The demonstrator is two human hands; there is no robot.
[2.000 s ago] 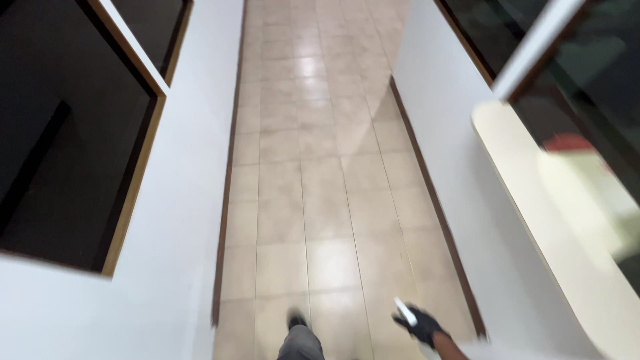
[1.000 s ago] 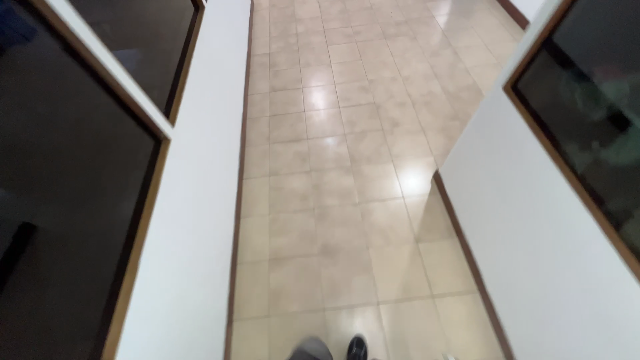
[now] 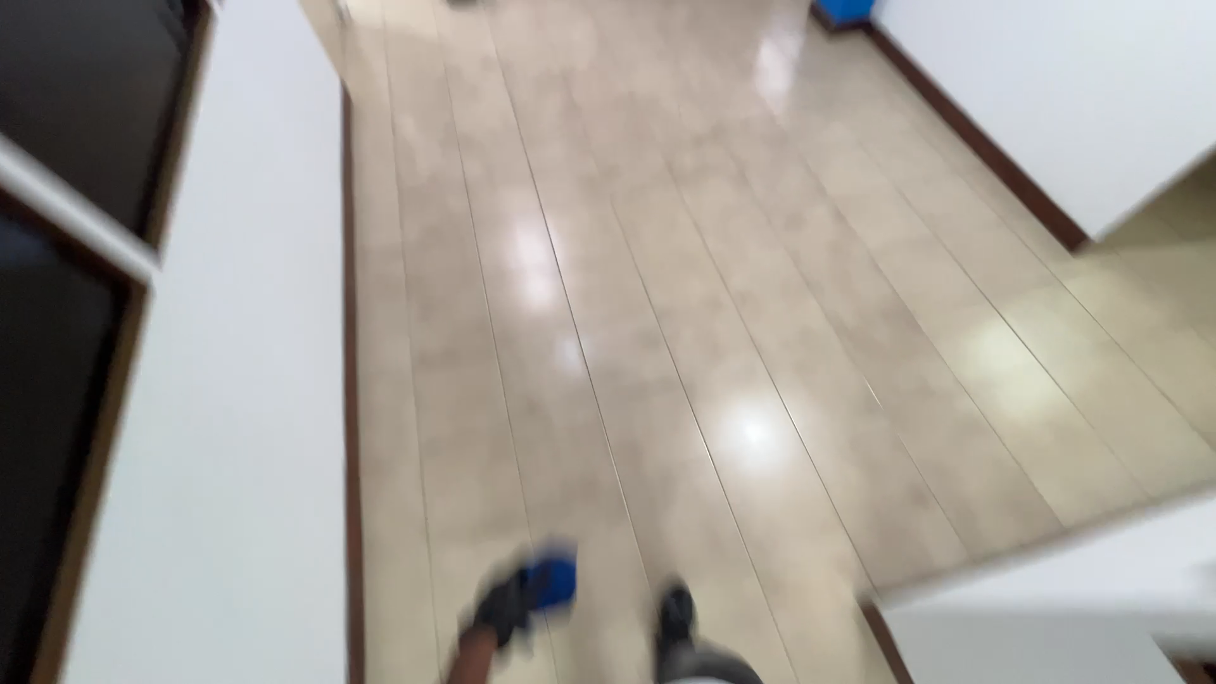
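At the bottom of the head view, left of centre, my left hand [image 3: 503,608] wears a dark glove and is closed around a blue object [image 3: 553,578], too blurred to name. The hand is above the tiled floor, left of my dark shoe [image 3: 675,611]. My right hand is out of view.
A white wall [image 3: 237,361] with dark framed panes runs along the left. Another white wall [image 3: 1054,85] with a brown baseboard stands at upper right, a blue object [image 3: 845,9] at its far end. A wall corner [image 3: 1026,608] juts in at lower right. Glossy tiles [image 3: 646,332] cover the floor.
My left hand with the blue object has come into view. My right hand, seen two seconds ago with a white object, is gone from view. The view has moved forward along the corridor.
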